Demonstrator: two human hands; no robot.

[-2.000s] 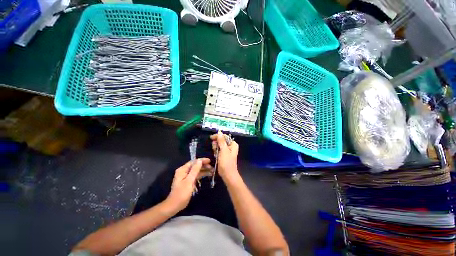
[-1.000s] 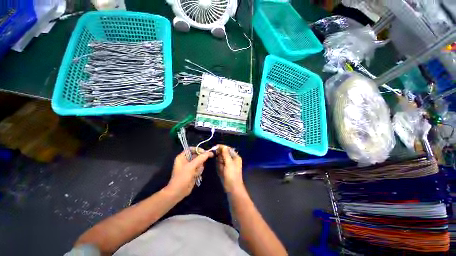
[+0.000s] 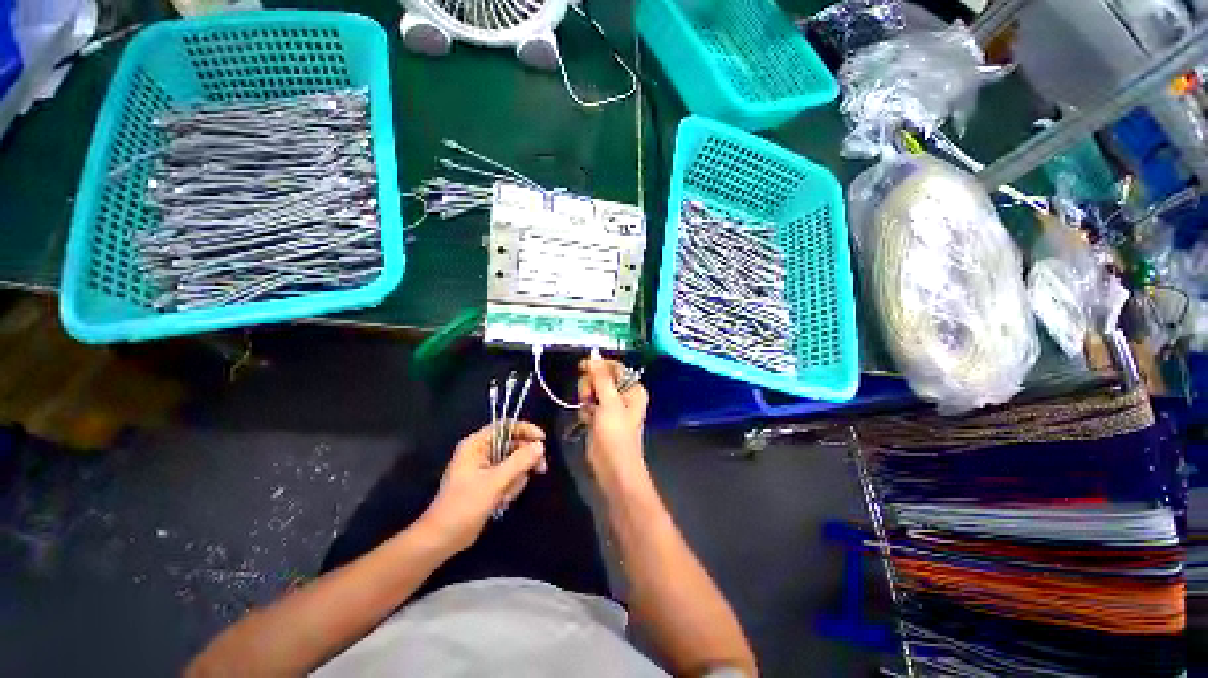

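Observation:
My left hand [image 3: 493, 470] is closed around a small fanned bunch of grey cable assemblies [image 3: 507, 413], their tips pointing up. My right hand [image 3: 612, 404] is at the front edge of the cream cable tester [image 3: 563, 272], just below its green-white strip, with fingers pinched on a cable assembly whose end meets that edge. More lead ends [image 3: 631, 379] stick out beside its fingers. A white test lead [image 3: 547, 388] curves from the tester's front edge toward my right hand; its far end is hidden by the fingers.
The left basket [image 3: 394, 199] and right basket [image 3: 849, 285] hold grey leads and flank the tester. Loose leads [image 3: 457, 197] lie behind its left corner. A fan [image 3: 493, 16], an empty basket [image 3: 742, 66], a bagged cable coil [image 3: 943, 285] and hanging wires [image 3: 1033, 550] surround them.
My hands have moved apart since one second ago. My right hand has moved up to the tester's front edge. My left hand holds its bunch lower. The whole view has shifted slightly.

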